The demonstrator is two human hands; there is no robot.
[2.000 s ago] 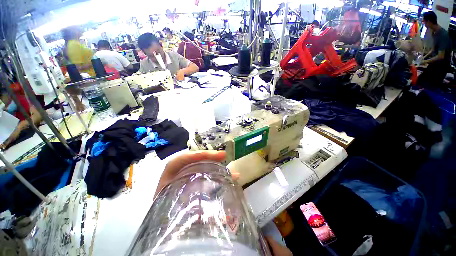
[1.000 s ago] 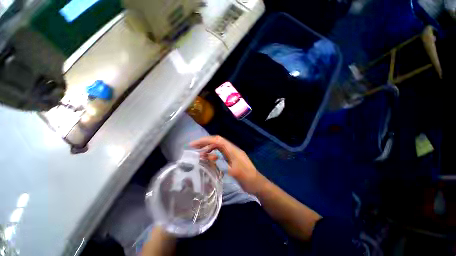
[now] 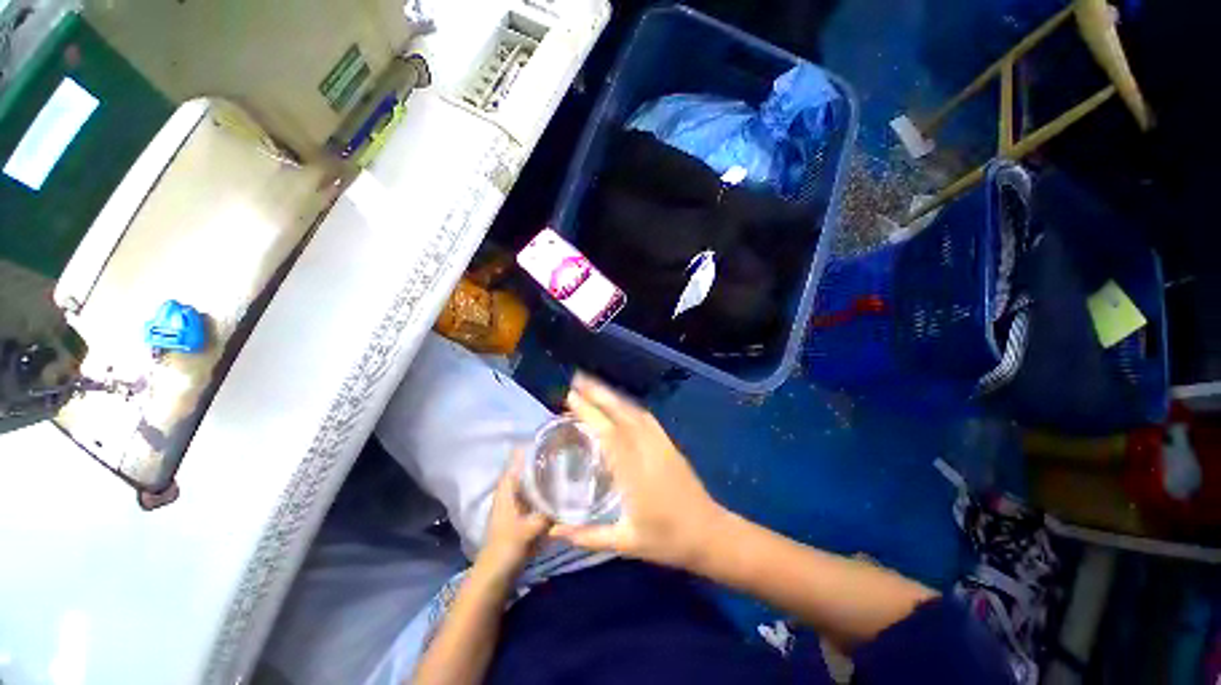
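A clear round cup or jar (image 3: 571,471) is held over my lap, seen from above. My right hand (image 3: 645,479) is wrapped round its right side, with the thumb and fingers around the rim. My left hand (image 3: 512,515) holds its left side. The lower part of the cup is hidden by the hands. Its contents cannot be told.
The cream sewing machine (image 3: 288,54) and white table (image 3: 301,335) are at left, with a blue piece (image 3: 176,328) by the needle area. A blue crate (image 3: 820,268) holds black cloth and a blue bag (image 3: 750,131). A lit phone (image 3: 572,278) lies at its edge. Another blue bin (image 3: 924,315) is at right.
The view has turned down from the machine and room to my lap. The cup has moved down, away from my face, and both hands are now around it.
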